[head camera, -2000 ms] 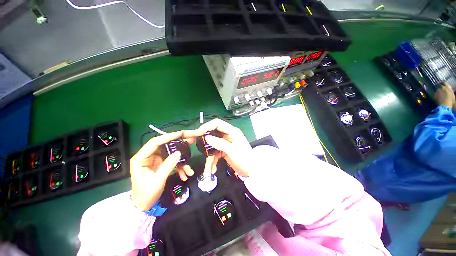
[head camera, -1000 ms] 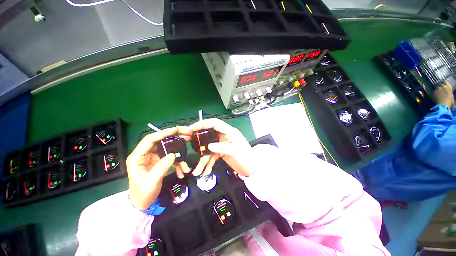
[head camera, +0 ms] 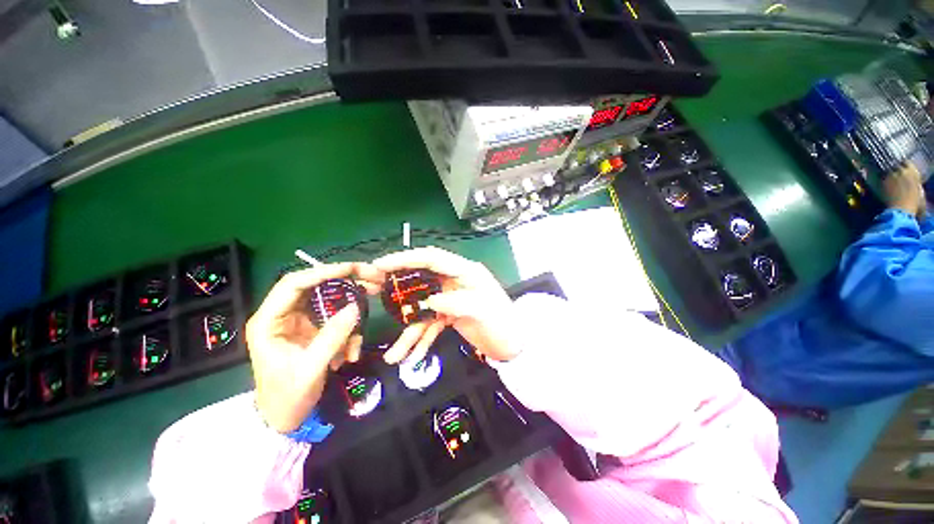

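Note:
My left hand holds a round black gauge with its face up. My right hand holds a second gauge with orange-red dial marks. The two gauges are side by side, a small gap apart, above a black foam tray. Gauges sit in several pockets of that tray, one with a green-marked dial, one with a bright white glare and one with orange and white spots. The sleeves hide part of the tray.
A gauge-filled foam tray lies left. Behind are thin leads with white tags and a power supply under a raised tray. Right are a white paper, another gauge tray and a person's blue sleeve.
Both hands have shifted slightly left in view. The gauges in them have tilted, and their dial marks now show more clearly. Both are still held.

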